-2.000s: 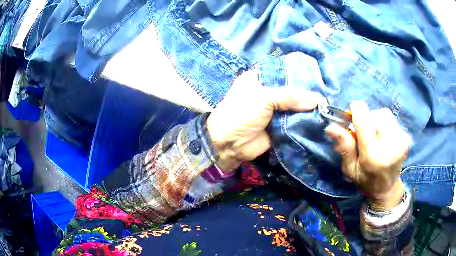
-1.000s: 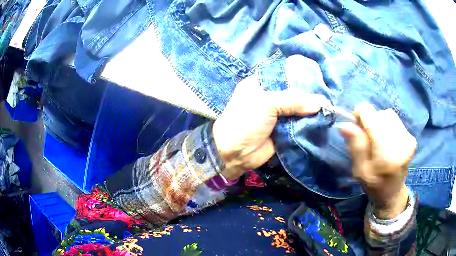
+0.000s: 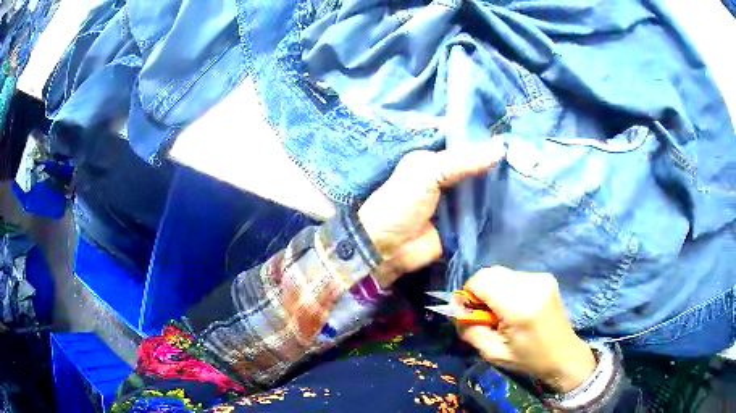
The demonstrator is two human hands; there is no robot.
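A large blue denim garment (image 3: pixel 581 193) with pale topstitching lies spread and folded in front of me. My left hand (image 3: pixel 420 206) holds a bunched fold of it between thumb and fingers, near the middle of the view. My right hand (image 3: pixel 524 323) is lower right of it, closed around orange-handled thread snips (image 3: pixel 476 310). The silver blades are parted, point left and stand apart from the left hand. The left fingers are partly hidden by the cloth.
A mottled denim edge (image 3: pixel 323 153) crosses the white table top (image 3: pixel 242 145). More blue denim (image 3: pixel 186 64) hangs over the table's left side. Blue crates (image 3: pixel 85 371) stand at lower left. A dark green crate (image 3: pixel 678 383) shows at lower right.
My right hand with the snips has moved down and left, away from the left thumb. The rounded denim piece is no longer spread below my hands; the held cloth now hangs in a narrow fold.
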